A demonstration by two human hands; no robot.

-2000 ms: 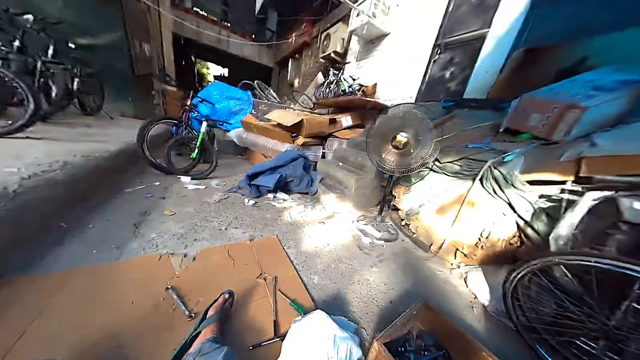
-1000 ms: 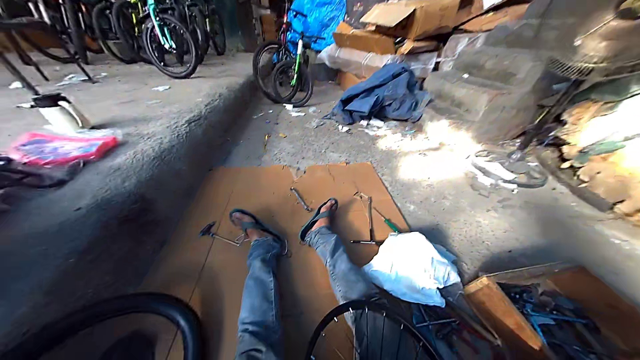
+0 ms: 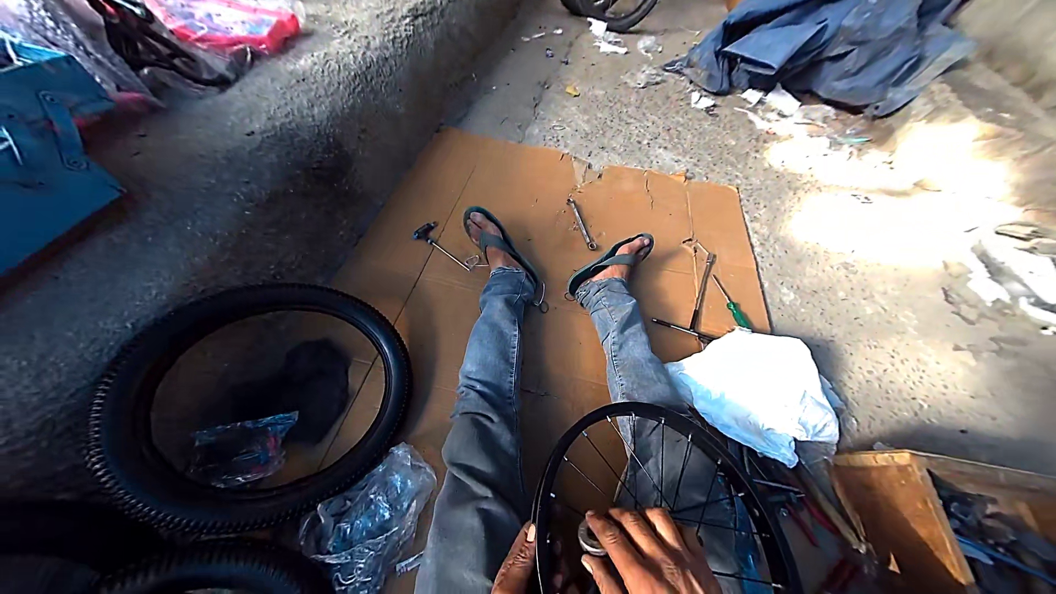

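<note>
A spoked bicycle rim (image 3: 652, 412) rests across my right thigh at the bottom of the head view. My left hand (image 3: 518, 565) holds the rim's left edge with its thumb up. My right hand (image 3: 648, 549) lies over the spokes, its fingers around the metal hub (image 3: 591, 538) at the wheel's middle. A knobby black tire (image 3: 247, 297) lies on the cardboard sheet (image 3: 528, 177) to the left. Around my feet are a T-handled tool (image 3: 441, 245), a wrench (image 3: 582, 223), a Y-shaped tool (image 3: 701, 297) and a green-handled screwdriver (image 3: 733, 307).
A white plastic bag (image 3: 755, 388) and a wooden box of parts (image 3: 895, 511) stand on the right. Clear plastic packaging (image 3: 371, 511) lies beside the tire. A concrete ledge (image 3: 330, 107) runs up the left, with a blue metal box (image 3: 49, 157). Dark blue cloth (image 3: 833, 49) lies beyond.
The view has swung down and left. Both hands are now visible on the wheel; neither shows in the earlier frames. The wheel shows more fully than one second ago.
</note>
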